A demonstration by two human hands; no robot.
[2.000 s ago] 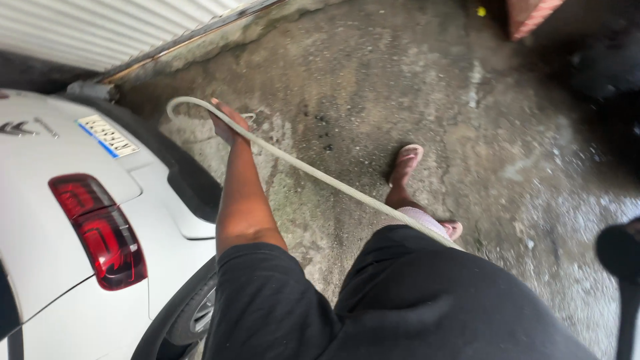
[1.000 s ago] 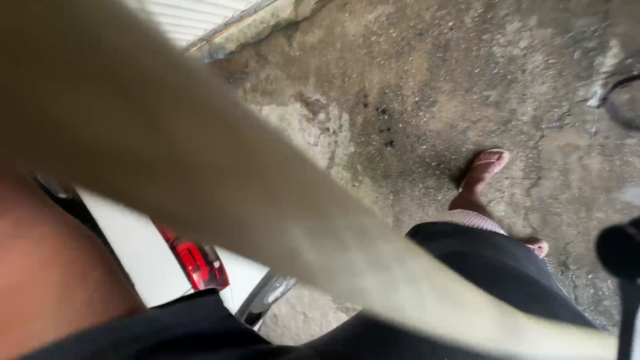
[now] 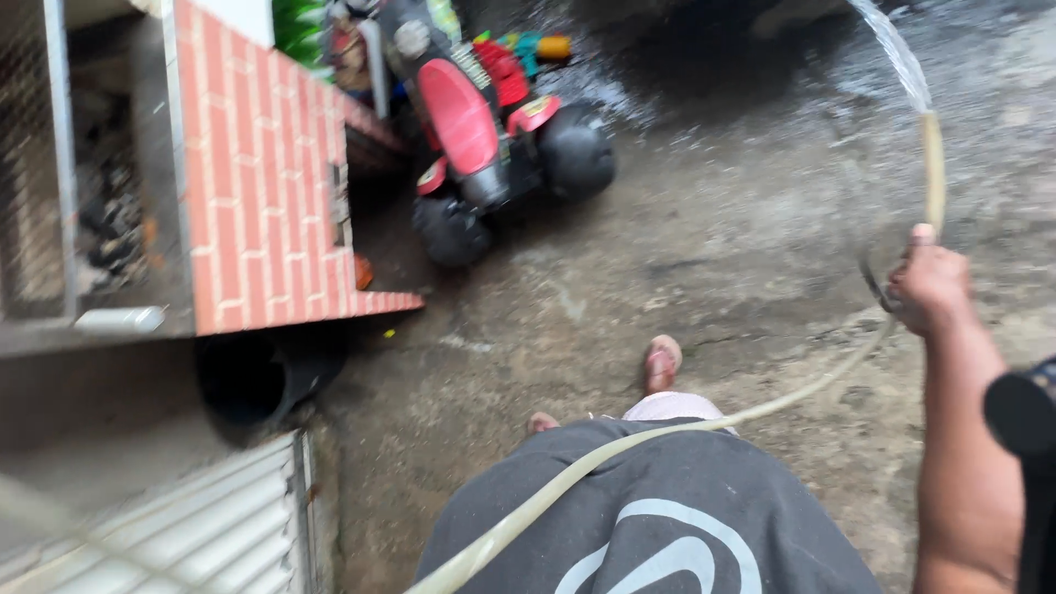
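Note:
My right hand (image 3: pixel 932 276) is closed around a pale flexible hose (image 3: pixel 933 169) near its end, at the right of the view. Water (image 3: pixel 898 54) streams from the hose's mouth towards the top edge. From below the hand the hose curves left across the front of my dark shirt and leaves the view at the bottom. A thin dark loop, blurred, hangs beside the hand. My left hand is not in view.
A ride-on toy vehicle (image 3: pixel 458 115) with black wheels stands on wet concrete (image 3: pixel 742 206). At left are a brick-patterned structure (image 3: pixel 256 190), a black bucket (image 3: pixel 247 375) and a white slatted panel (image 3: pixel 206 520). A dark round-ended object (image 3: pixel 1023 412) blocks the right edge.
The view has swung away from the white car. My left hand, on the hose two seconds ago, is out of view. My right hand now shows on the hose, with water flowing out.

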